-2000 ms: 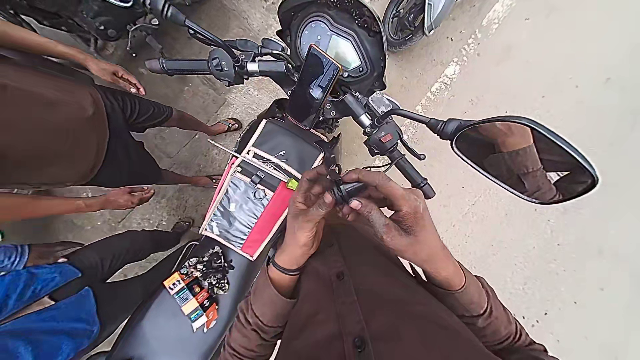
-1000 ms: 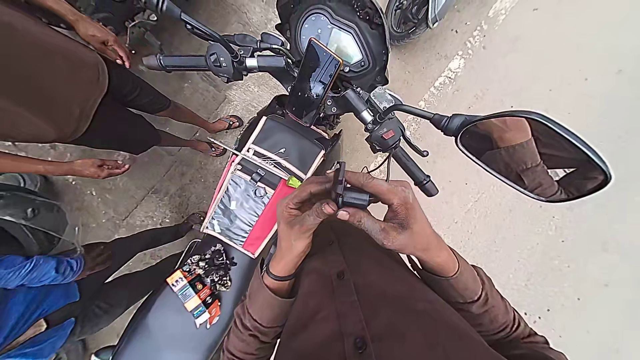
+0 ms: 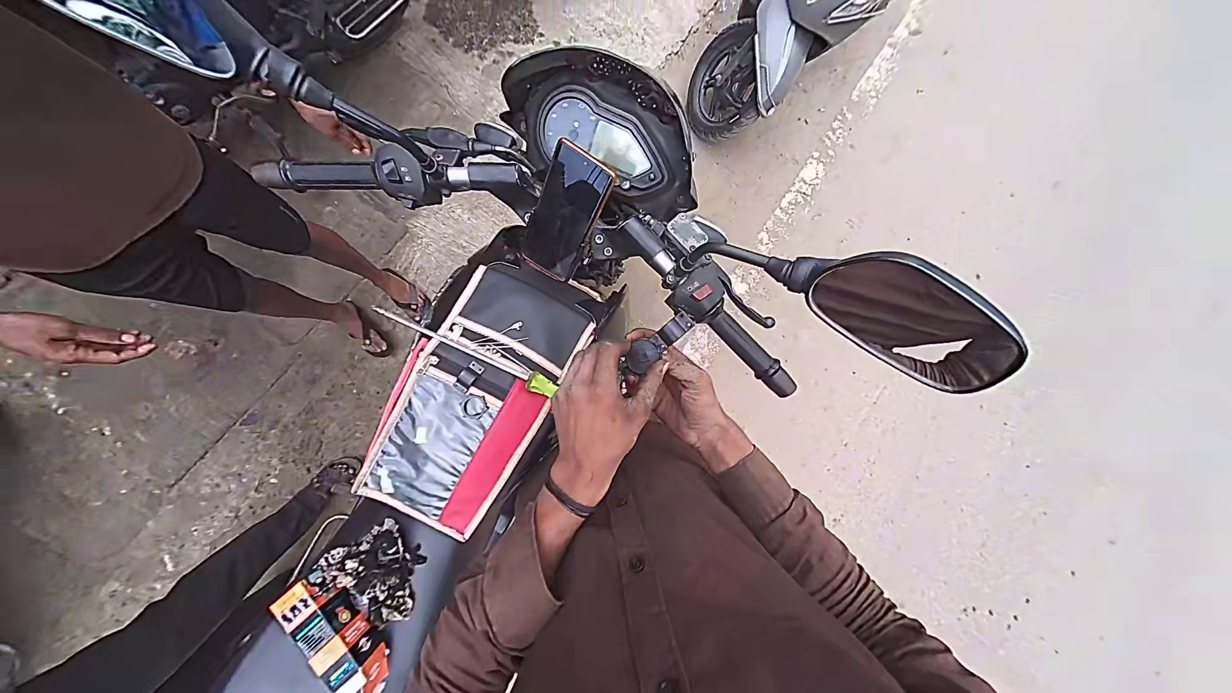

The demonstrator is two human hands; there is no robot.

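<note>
Between my two hands is a small black part with a round knob (image 3: 643,355) and a flat arm, perhaps a mount or clamp. My left hand (image 3: 599,409) grips its round end, and a dark band circles that wrist. My right hand (image 3: 688,395) holds it from the other side, fingers partly hidden. Close to my left hand, a tool pouch (image 3: 476,481) with a clear pocket and red strip lies over the motorcycle; a thin rod with a green end (image 3: 542,385) and thin metal pieces rest on it. A smartphone (image 3: 570,207) leans against the instrument cluster (image 3: 602,135).
The right handlebar grip (image 3: 754,354) and mirror (image 3: 919,322) are beyond my right hand. Small printed boxes (image 3: 318,635) and a dark tangled heap (image 3: 375,568) sit on the seat. Other people stand at left, one with a hand (image 3: 77,339) held out. Another two-wheeler (image 3: 727,82) is parked ahead.
The black part, upright between my fingers a second ago, now slants with its flat arm toward the handlebar. My left hand has turned, its back now facing up. The person in blue has mostly left view.
</note>
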